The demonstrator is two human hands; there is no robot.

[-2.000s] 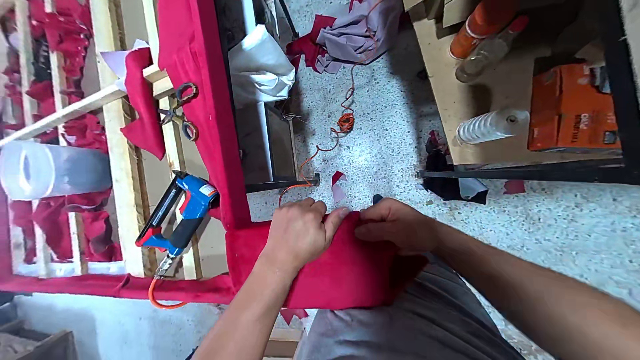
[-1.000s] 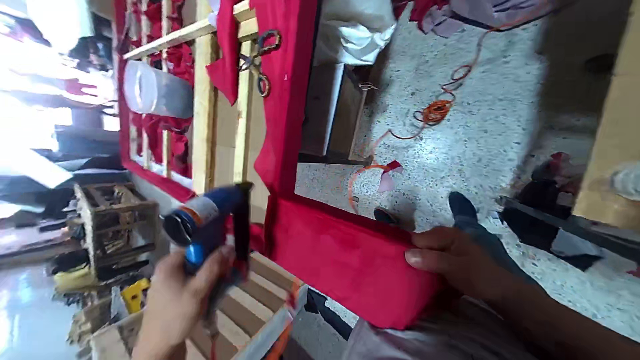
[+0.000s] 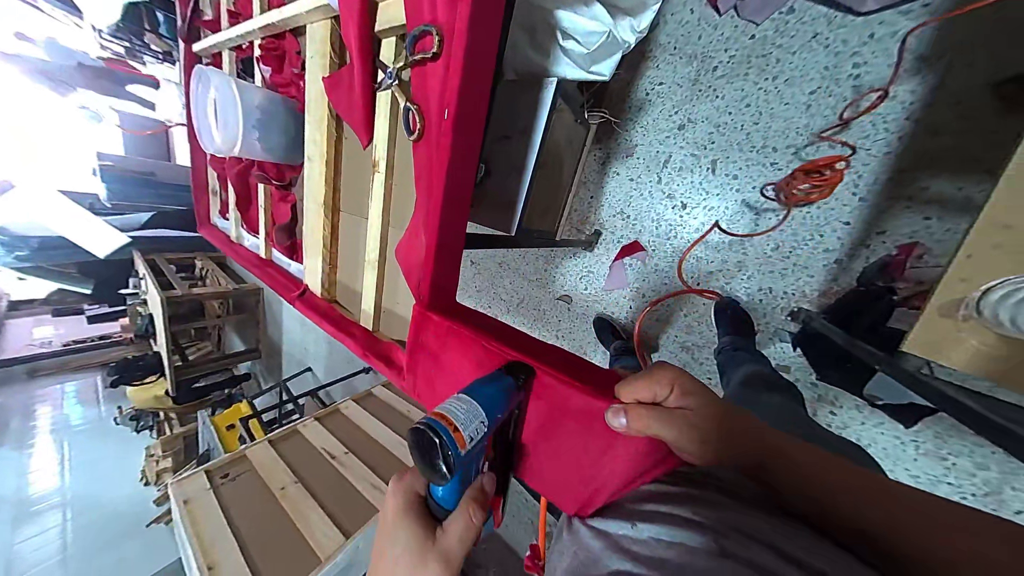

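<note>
My left hand (image 3: 436,520) is closed around the handle of a blue pneumatic staple gun (image 3: 468,440). The gun's dark front end lies over the red fabric (image 3: 568,424) that covers a projecting arm of the frame; whether it touches is hard to tell. With thumb and fingers, my right hand (image 3: 668,408) pinches the fabric at that arm's edge, near its outer end. The red-covered wooden frame (image 3: 448,160) extends up and to the left. A pair of scissors (image 3: 394,82) lies on it, beside a loose red flap (image 3: 352,104).
A translucent plastic tub (image 3: 248,116) lies among the slats. Below left stands another slatted wooden frame (image 3: 296,480). An orange air hose (image 3: 812,182) is coiled on the speckled floor, near my feet. A table (image 3: 972,280) with a dark metal leg is at right.
Two seconds ago both hands were on the red fabric and the staple gun lay on the frame. My left hand has since picked it up and brought it over the covered arm. The view has shifted left.
</note>
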